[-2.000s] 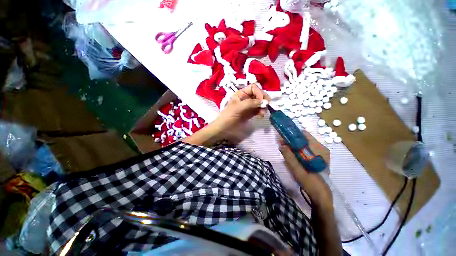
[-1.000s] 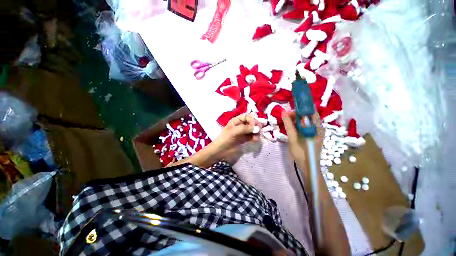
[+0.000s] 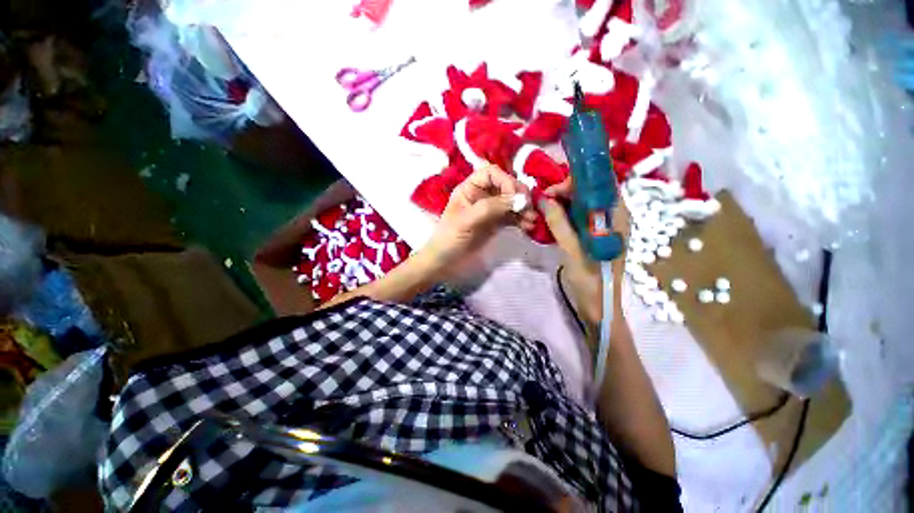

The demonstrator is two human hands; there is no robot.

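My left hand (image 3: 479, 215) pinches a white pompom (image 3: 519, 202) between its fingertips. My right hand (image 3: 581, 235) holds the teal glue gun (image 3: 591, 170), its nozzle pointing to the far side. The fingertips of my right hand are at a red hat (image 3: 542, 225) beside my left fingers; how firmly they hold it cannot be told. A pale glue stick (image 3: 604, 321) trails from the rear of the gun. More red mini Santa hats (image 3: 486, 128) with white brims lie heaped just beyond my hands. A pile of white pompoms (image 3: 651, 235) lies right of the gun.
Pink scissors (image 3: 363, 87) lie left of the hats. An open carton (image 3: 283, 263) of red-and-white pieces stands below the table edge. A cardboard sheet (image 3: 744, 271), a translucent round thing (image 3: 805, 363) and a black cord (image 3: 792, 451) are at the right. A clear plastic bag (image 3: 772, 130) lies far right.
The gun was pointed at the pompom in my left hand, then swung up and away. My right fingers have come close to my left hand, with a red hat now between them. The camera view has shifted.
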